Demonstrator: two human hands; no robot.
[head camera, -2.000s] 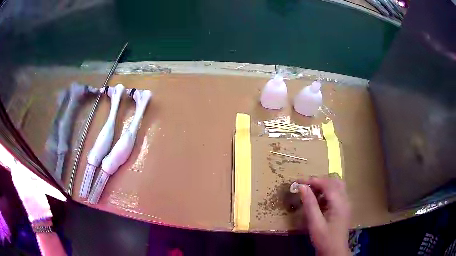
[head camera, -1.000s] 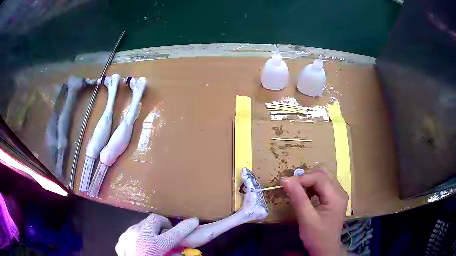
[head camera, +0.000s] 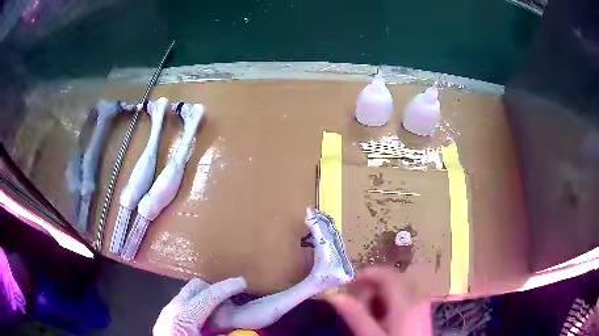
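Observation:
My left hand (head camera: 197, 305), in a white knit glove, holds a white-grey moulded limb-shaped part (head camera: 282, 300) near the bench's front edge. The part's open end with grey inside points up and lies over the lower end of the left yellow strip. A dark band shows at the left of that end. My bare right hand (head camera: 381, 303) is blurred, close to the right of the open end; whether it holds a stick cannot be seen. A tiny whitish round pot (head camera: 402, 238) sits on the dark-spotted pad (head camera: 427, 216).
Two finished-looking limb parts (head camera: 141, 174) lie at left beside a long dark rod (head camera: 125, 147). Two squeeze bottles (head camera: 374, 104) stand behind pale sticks (head camera: 400, 155). Yellow strips (head camera: 458, 230) border the pad. A green belt (head camera: 328, 33) runs behind; dark panels (head camera: 558, 164) flank the bench.
My left hand came in with the limb part, now turned slightly more upright. My right hand left the pot, held a thin stick at the open end, then moved down and left, blurred.

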